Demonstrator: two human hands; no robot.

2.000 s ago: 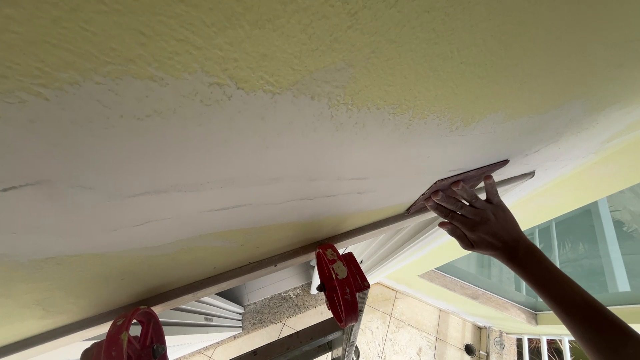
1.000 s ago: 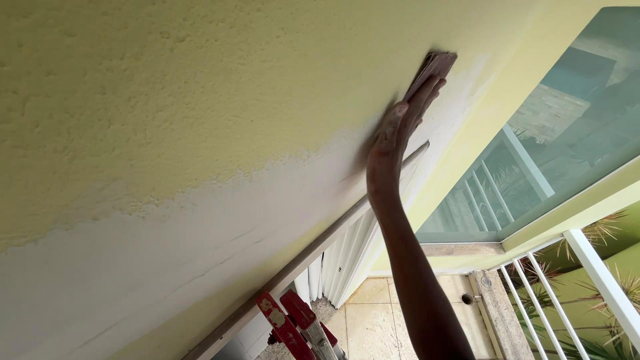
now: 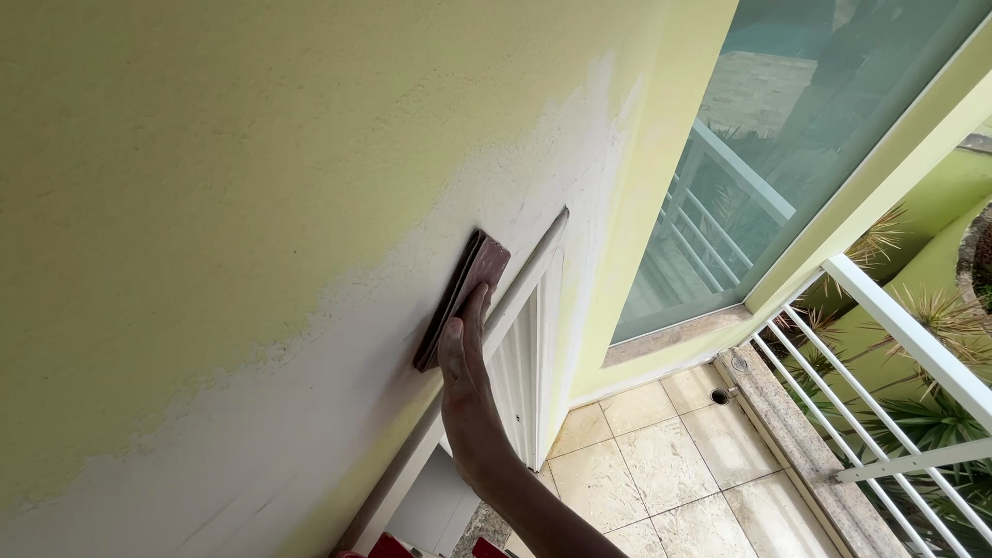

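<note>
My right hand [image 3: 467, 387] presses a folded sheet of brown sandpaper [image 3: 487, 262] against the wall, its fingers lying along the back of the sheet. Under the sheet is a white patch of filler or primer [image 3: 310, 411], which runs diagonally across the yellow painted wall [image 3: 217, 186]. The sheet sits just above the narrow top ledge [image 3: 535, 260] of a white door or shutter frame. The forearm comes in from the bottom edge. My left hand is out of view.
Red ladder parts [image 3: 390, 547] show at the bottom edge. Beyond are a glass window [image 3: 721, 178], a stone sill [image 3: 674, 335], a tiled floor [image 3: 659, 473] far below with a drain hole [image 3: 720, 397], a white metal railing [image 3: 914, 341] and spiky plants.
The view has swung a lot toward the window and railing. My right hand has kept the sandpaper on the wall; it was beyond the ledge's end a second ago and is now back beside the ledge.
</note>
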